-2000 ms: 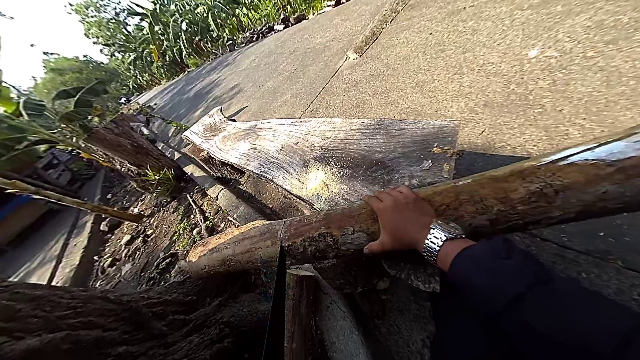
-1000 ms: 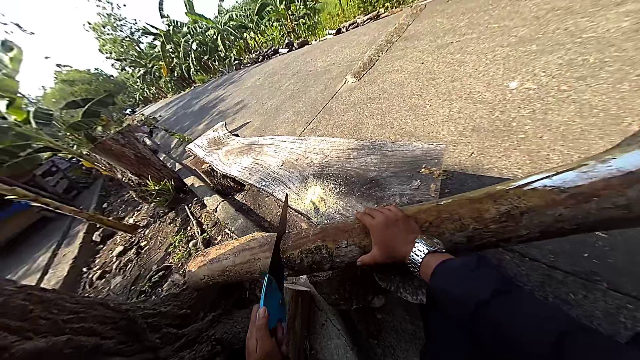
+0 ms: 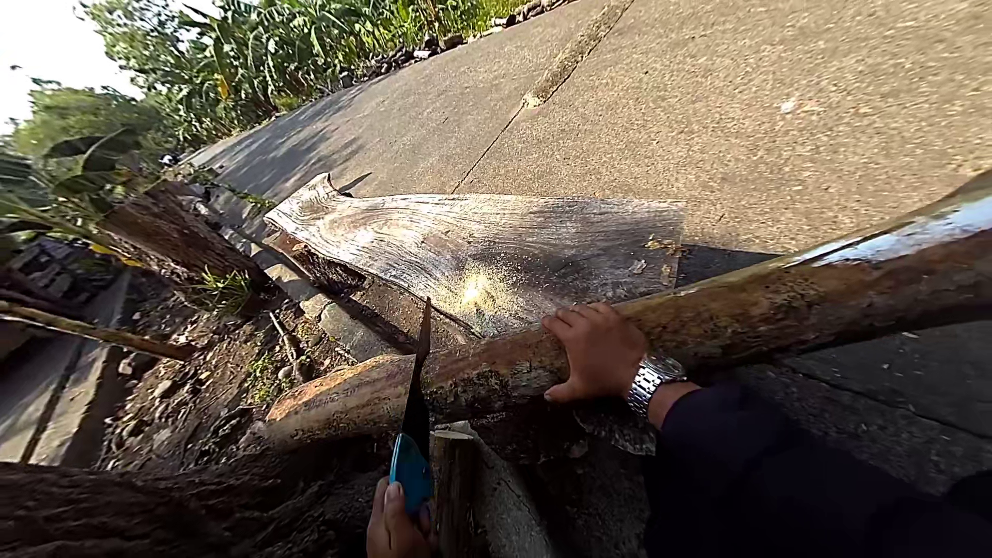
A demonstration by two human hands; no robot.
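My right hand, with a metal-band watch at the wrist, grips the top of a long wooden log, thumb on the near side. My left hand holds the teal handle of a handsaw at the bottom centre. The dark saw blade lies across the log near its left end, its tip beyond the far side; whether its teeth sit in a cut cannot be told. Beyond the log lies a broad weathered wood slab with pale sawdust on it.
Under the log, beside the saw handle, stands a short wooden post. Dark rough bark fills the lower left. A tree stump, stony soil and a thin pole are at the left. Concrete paving spreads beyond, edged by plants.
My left hand and the saw handle, out of view two seconds ago, have come up into view, and the blade now reaches past the log's far side. My right hand stays on the log.
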